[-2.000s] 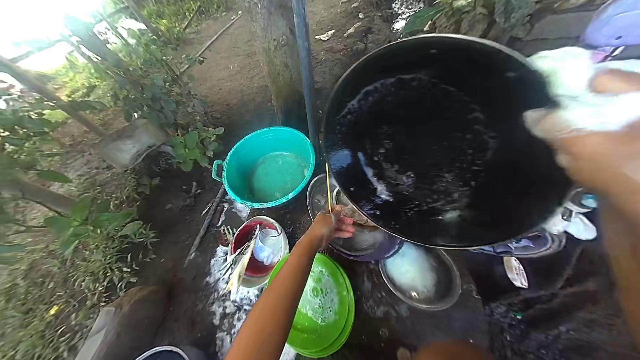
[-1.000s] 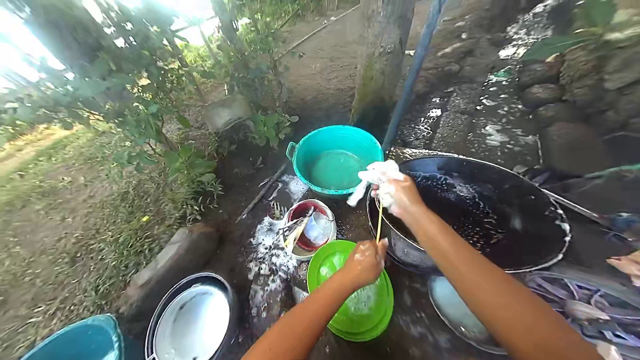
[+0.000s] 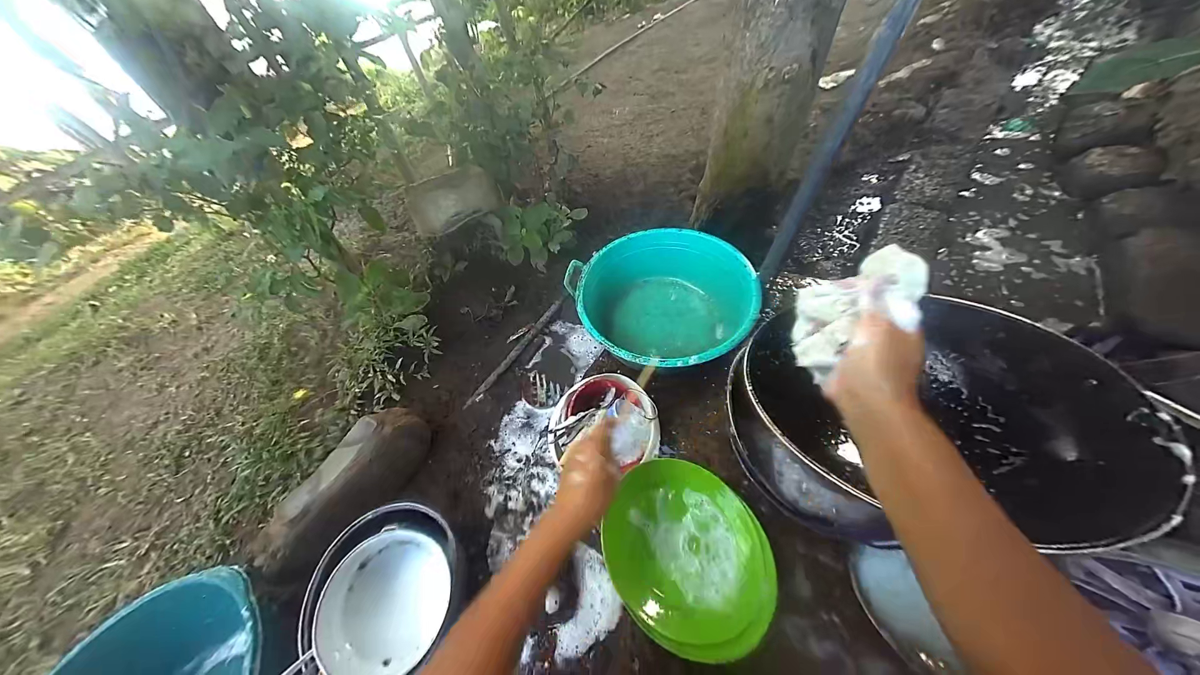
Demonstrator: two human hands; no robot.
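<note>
My left hand [image 3: 589, 469] is at a small white and red tub [image 3: 564, 412] that holds cutlery, its fingers around a thin light-coloured stick or handle. My right hand [image 3: 877, 361] grips a wet white cloth [image 3: 830, 323] above the left part of a large black wok-like pan [image 3: 1050, 422]. That pan rests over another metal vessel at the right. Green plates [image 3: 694, 562] with suds lie stacked below my left hand. Behind the tub stands a turquoise basin [image 3: 667, 314] with cloudy water.
At the lower left are a white pot [image 3: 382, 600] inside a darker one and a teal basin [image 3: 169, 628]. A log or stone [image 3: 347, 478] lies beside them. A tree trunk [image 3: 773, 103] and a blue pole [image 3: 839, 141] rise behind the turquoise basin. Suds cover the dark ground.
The large black pan, tilted up near my right hand two seconds ago, now lies lower at the right. My hands, close together a second ago, are apart, the left at the tub.
</note>
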